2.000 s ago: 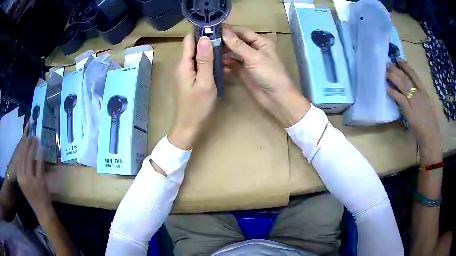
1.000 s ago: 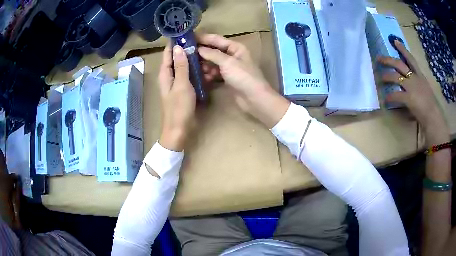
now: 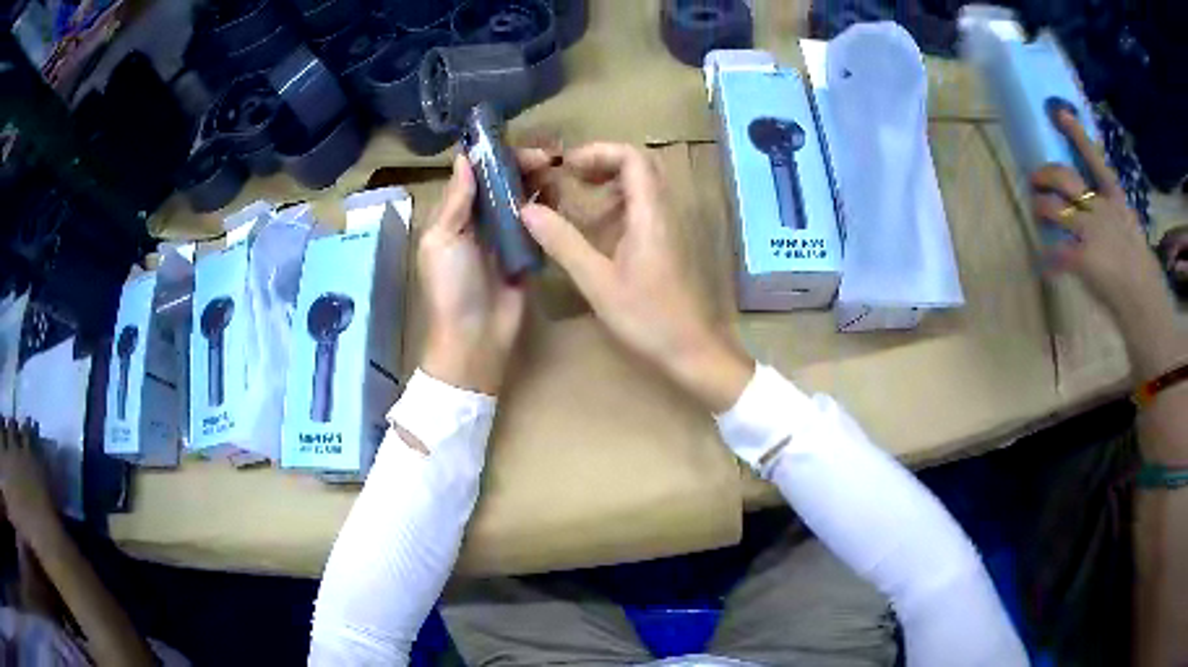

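Observation:
A dark grey handheld fan (image 3: 498, 196) is in my left hand (image 3: 466, 293), its round head up at the left and turned side-on, its handle slanting down to the right. My left fingers and thumb wrap the handle. My right hand (image 3: 625, 254) is just right of the handle, thumb near it, index finger and thumb apart. A small dark thing shows near the right fingertips; I cannot tell what it is or whether the hand holds it.
Several light blue fan boxes (image 3: 341, 352) stand at left. At right are another box (image 3: 782, 196) and a milky sleeve (image 3: 892, 170) on a box. A co-worker's hand (image 3: 1101, 235) holds a box at far right. Dark plastic parts (image 3: 280, 117) pile along the far edge.
The fan has turned so its head faces sideways. My right hand's fingers have opened away from the handle. The co-worker at right has lifted a box away to the right.

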